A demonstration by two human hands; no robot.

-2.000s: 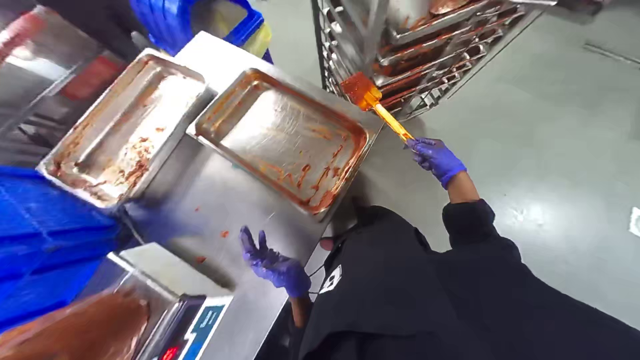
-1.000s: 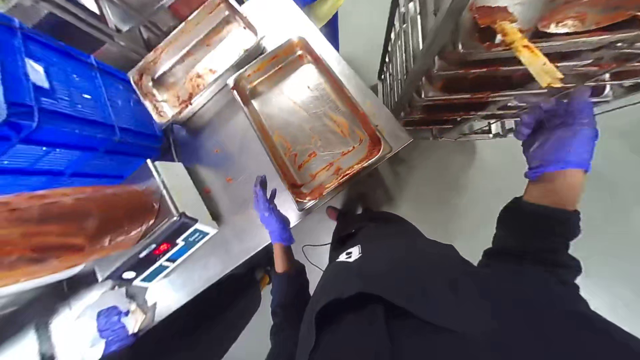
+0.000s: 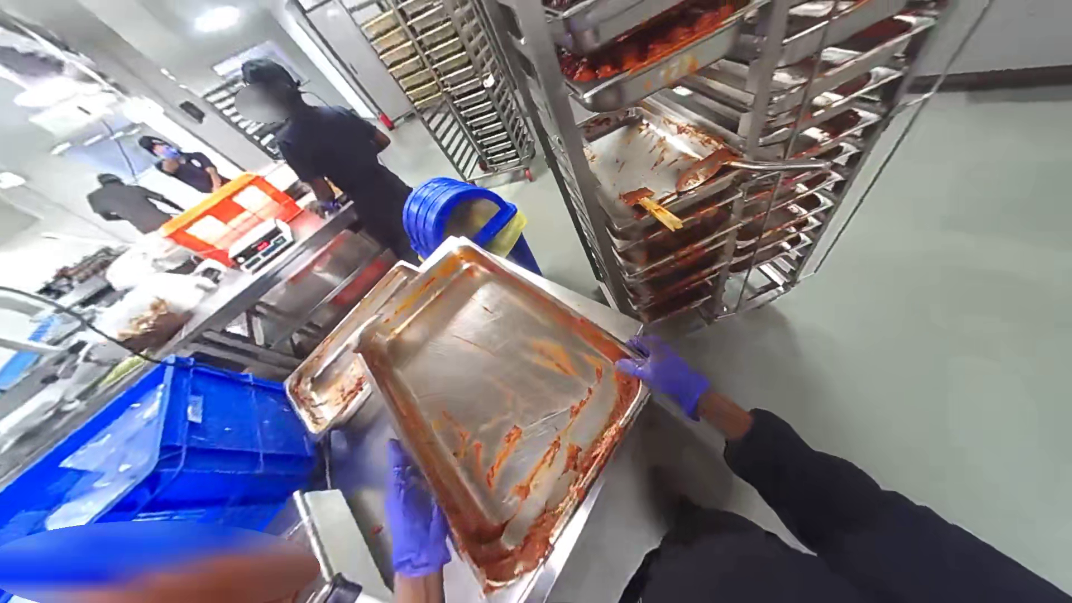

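Note:
A shallow steel tray smeared with red sauce (image 3: 494,377) is tilted above the steel table, held between my gloved hands. My left hand (image 3: 414,511) supports its left edge, the fingers partly hidden behind the rim. At the right corner, my right hand (image 3: 666,373) grips the rim. A second sauce-stained tray (image 3: 335,394) lies behind and to the left, partly covered by the held one. The spatula with a yellow handle (image 3: 662,213) rests in a soiled tray (image 3: 636,159) on the rack, beside a large metal spoon (image 3: 712,167).
A steel tray rack (image 3: 586,209) stands at the upper right, holding several trays. Blue crates (image 3: 226,444) are at the left, near a scale (image 3: 343,536). Blue buckets (image 3: 456,209) stand behind the table (image 3: 578,528). Several people work farther back; the nearest person (image 3: 335,151) is by an orange crate (image 3: 226,218).
My right hand has let go of the yellow-handled spatula, now on the rack, and taken hold of the tray. My left hand has moved to the tray's edge. The tray has been lifted.

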